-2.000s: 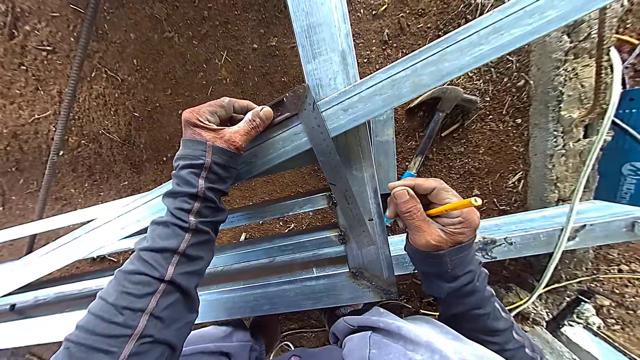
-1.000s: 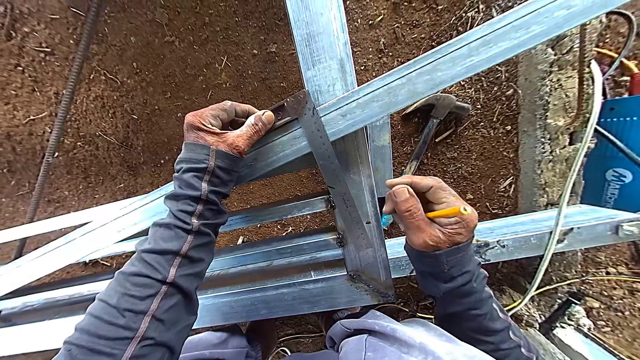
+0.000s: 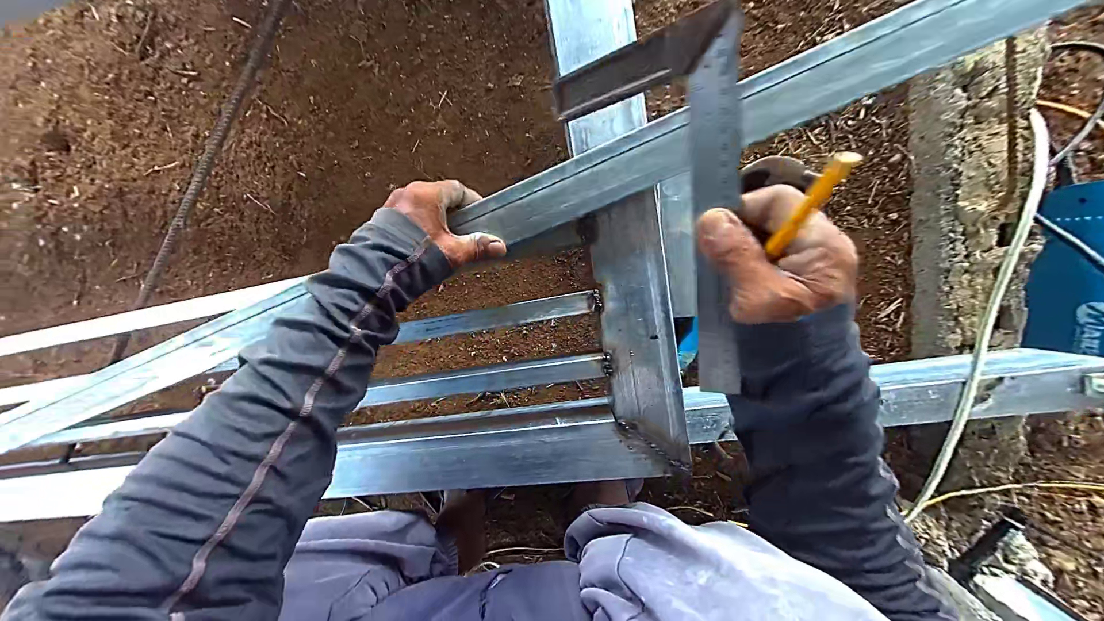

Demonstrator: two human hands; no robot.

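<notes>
My left hand (image 3: 448, 224) grips a long galvanized steel tube (image 3: 595, 168) that lies slanted across a welded metal frame (image 3: 638, 319). In my right hand (image 3: 780, 254) is a metal try square (image 3: 716, 172), held by its blade, its stock pointing left over an upright steel tube (image 3: 595, 52). A yellow pencil (image 3: 811, 203) also sticks up from the fingers of that hand. Thinner steel bars (image 3: 492, 377) run left from the frame, with welds at their ends. A hammer's dark head (image 3: 776, 172) shows partly behind my right hand.
A rusty rebar (image 3: 203, 172) lies on the brown soil at the left. To the right stand a rough concrete edge (image 3: 949, 207), a pale cable (image 3: 992, 319) and a blue case or panel (image 3: 1069, 267) with writing. Another steel tube (image 3: 975, 384) extends rightward from the frame.
My right hand has risen and taken the try square, which earlier lay across the slanted tube beside my left hand. My left hand has let go of the square and now holds the tube.
</notes>
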